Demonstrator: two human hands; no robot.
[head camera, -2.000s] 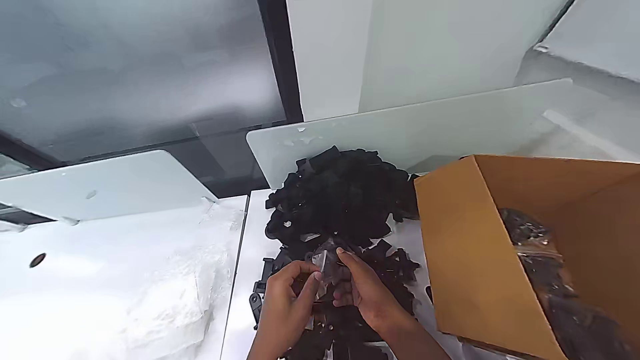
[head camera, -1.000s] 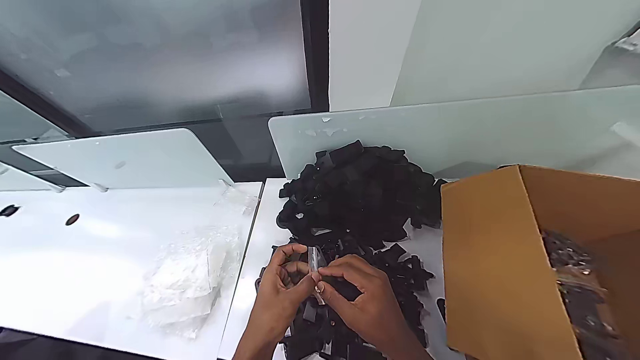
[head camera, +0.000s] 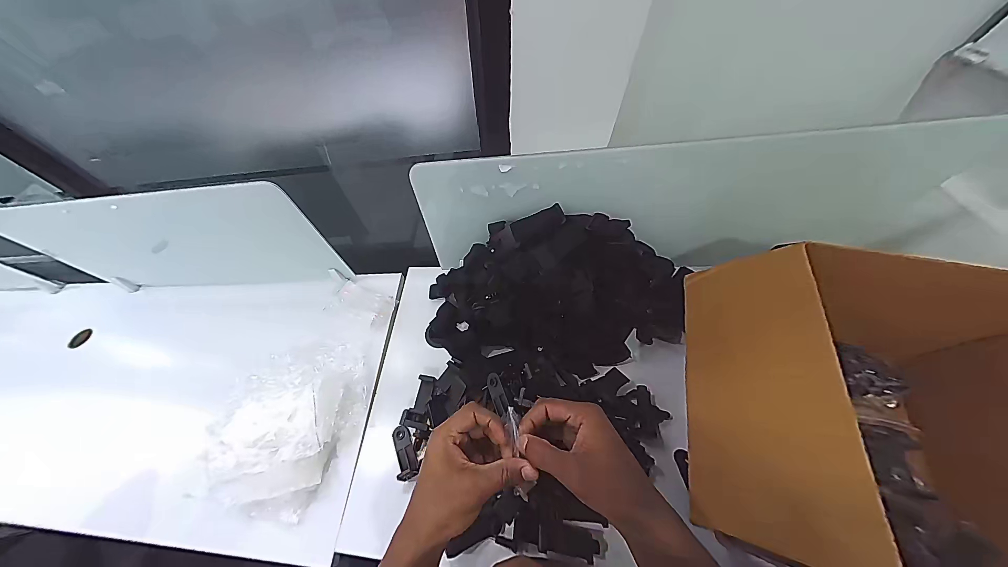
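Note:
My left hand (head camera: 472, 465) and my right hand (head camera: 579, 453) meet above a pile of small black plastic parts (head camera: 551, 531). Between their fingertips they pinch a small clear plastic bag (head camera: 513, 429); what it holds cannot be made out. A black plastic arm piece (head camera: 496, 391) stands up just beyond the fingers. Farther back, a larger heap of black pieces (head camera: 559, 291) leans toward the glass divider. Another black plastic link (head camera: 405, 453) lies left of my left hand.
On the right stands an open cardboard box (head camera: 764, 402) with bagged dark parts (head camera: 890, 441) inside. Crumpled clear plastic bags (head camera: 283, 433) lie on the white table (head camera: 157, 394) to the left. A frosted glass divider (head camera: 709, 197) runs behind the heap.
Both hands stay together over the pile. The clear bag, upright between the fingers one second ago, is now largely covered by them. The view has shifted.

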